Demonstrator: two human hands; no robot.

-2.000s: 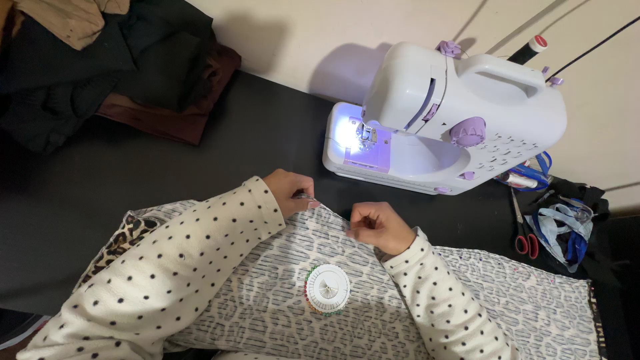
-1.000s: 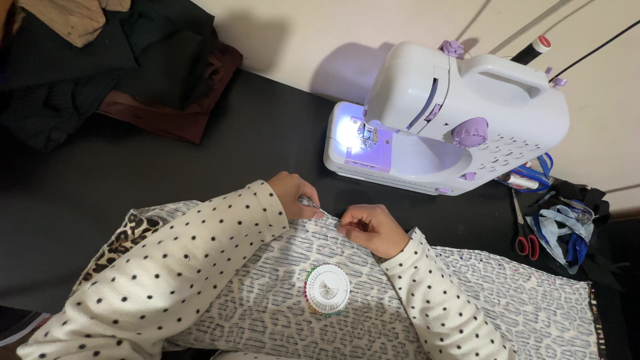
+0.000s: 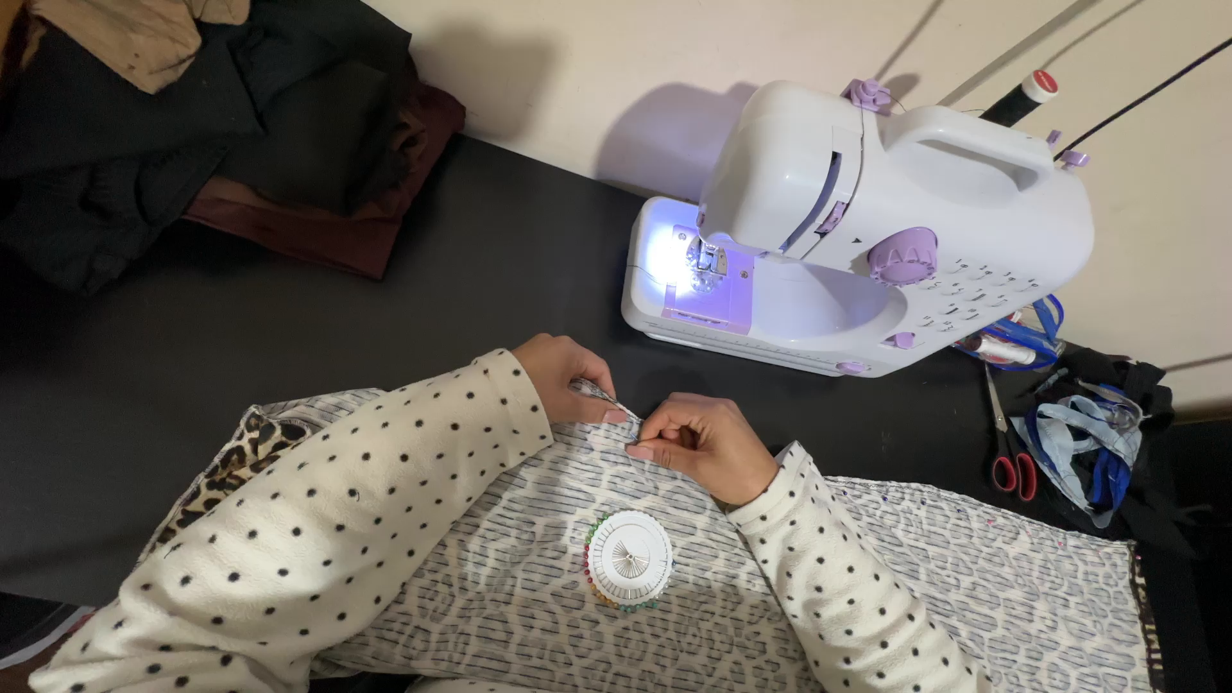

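A light patterned fabric (image 3: 539, 539) lies across the black table, its far edge lifted between my two hands. My left hand (image 3: 570, 380) pinches a folded bit of that edge between thumb and fingers. Close on its right, my right hand (image 3: 707, 443) grips the same edge with its fingertips; whether a pin is between them cannot be told. A white pin wheel (image 3: 629, 560) with coloured pin heads around its rim rests on the fabric, nearer to me than the hands. Leopard-print fabric (image 3: 236, 467) shows at the left end, partly hidden by my left sleeve.
A white and purple sewing machine (image 3: 866, 231), lamp lit, stands beyond my hands near the wall. Red-handled scissors (image 3: 1013, 472) lie right of it, beside blue and black fabric scraps (image 3: 1092, 433). Dark folded clothes (image 3: 318, 115) are heaped at the far left of the black table (image 3: 385, 327).
My right hand was apart from the fabric's edge two seconds ago; it came left to the edge beside my left hand and holds it there. The pin wheel has stayed in place.
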